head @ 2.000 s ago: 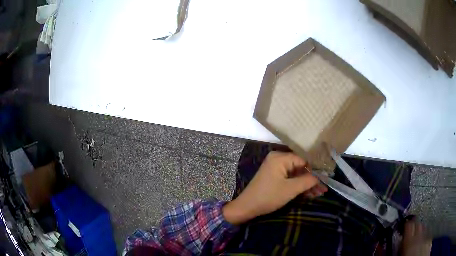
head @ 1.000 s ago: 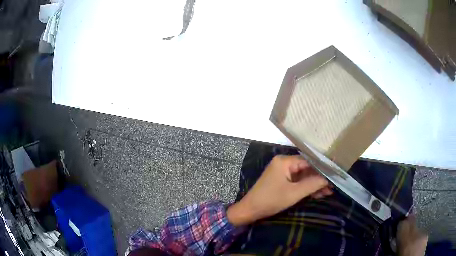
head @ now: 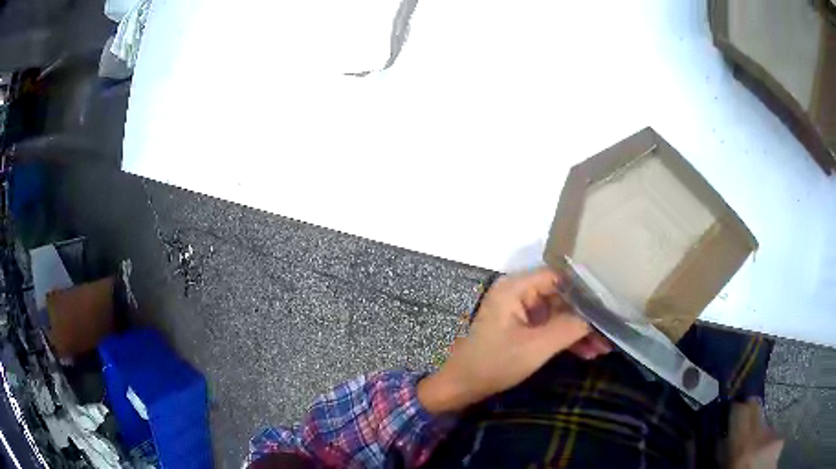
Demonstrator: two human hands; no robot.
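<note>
A five-sided patch pocket piece (head: 642,220), beige with a brown border, lies on the white table and overhangs its front edge. My left hand (head: 513,339) is at the piece's lower left side, fingertips pinched at its edge; what they pinch is too small to tell. My right hand (head: 753,440) is blurred at the lower right, at the handle end of the shears. The shears (head: 632,334) lie along the lower edge of the piece with blades nearly together, tips close to my left fingers. The handles are hidden.
More brown-bordered pieces (head: 775,55) lie stacked at the table's upper right. A curled brown strip (head: 401,37) lies near the top. The table edge (head: 348,240) runs across the view. A blue bin (head: 165,403) stands on the speckled floor at lower left. My plaid-covered lap is below.
The pocket piece and stack appear lower and further right. The shears, open two seconds ago, are nearly closed along the piece's edge. My left fingertips are now at that edge.
</note>
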